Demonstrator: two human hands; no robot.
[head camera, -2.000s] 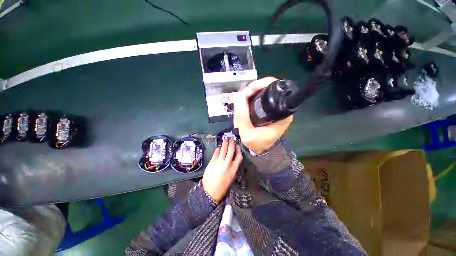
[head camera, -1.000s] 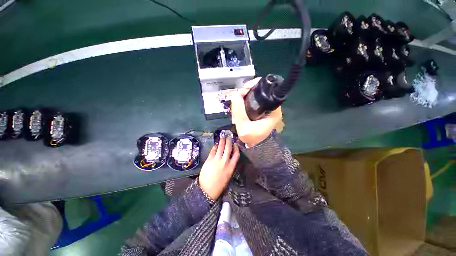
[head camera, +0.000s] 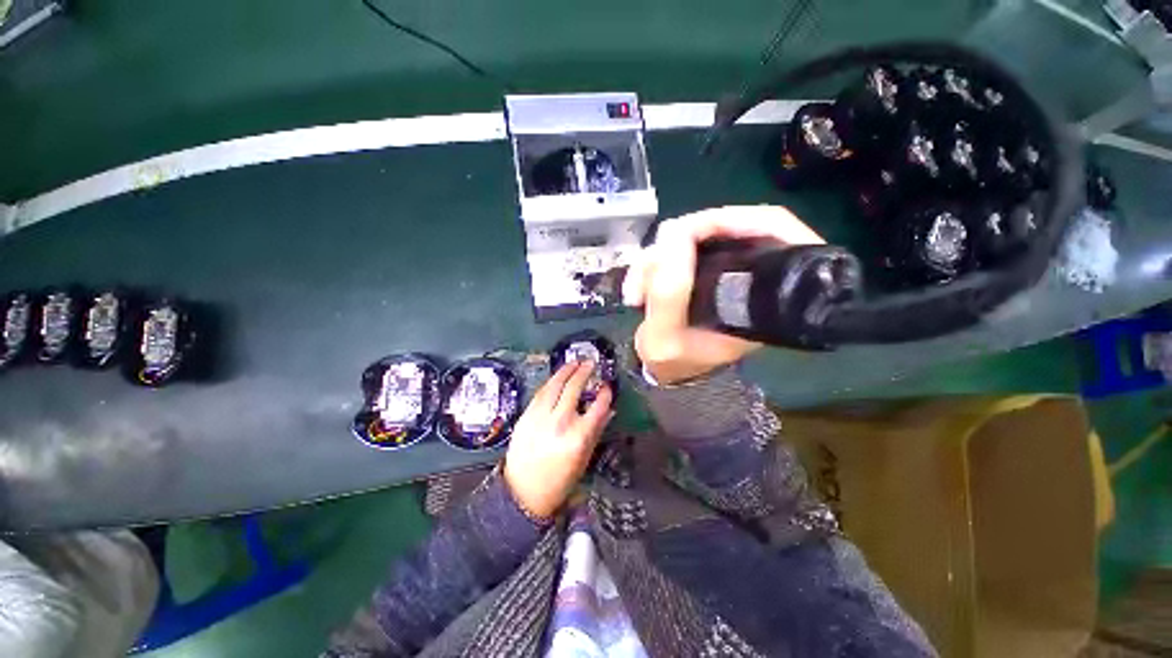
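My right hand (head camera: 688, 289) grips the thick black electric screwdriver (head camera: 771, 296), which lies tilted nearly level with its cable end to the right. Its tip side points left, by the front plate of the pale grey screw feeder (head camera: 585, 212); the tip itself is hard to make out. My left hand (head camera: 559, 431) rests its fingers on a round black housing (head camera: 582, 351) with a pale circuit board, just in front of the feeder. Two more round black housings with boards, one at the left (head camera: 400, 401) and one beside it (head camera: 479, 402), lie left of my left hand.
Several black housings (head camera: 159, 339) stand in a row at far left. A heap of black housings (head camera: 945, 240) and a whitish pile of small parts (head camera: 1090, 251) lie at right. The screwdriver cable (head camera: 1056, 212) loops over them. An open cardboard carton (head camera: 1035, 514) is below right.
My right hand has tipped the screwdriver from steep to nearly level, its cable end swinging right. The cable loop has swung right. My left fingers have shifted slightly on the housing, showing more of its board.
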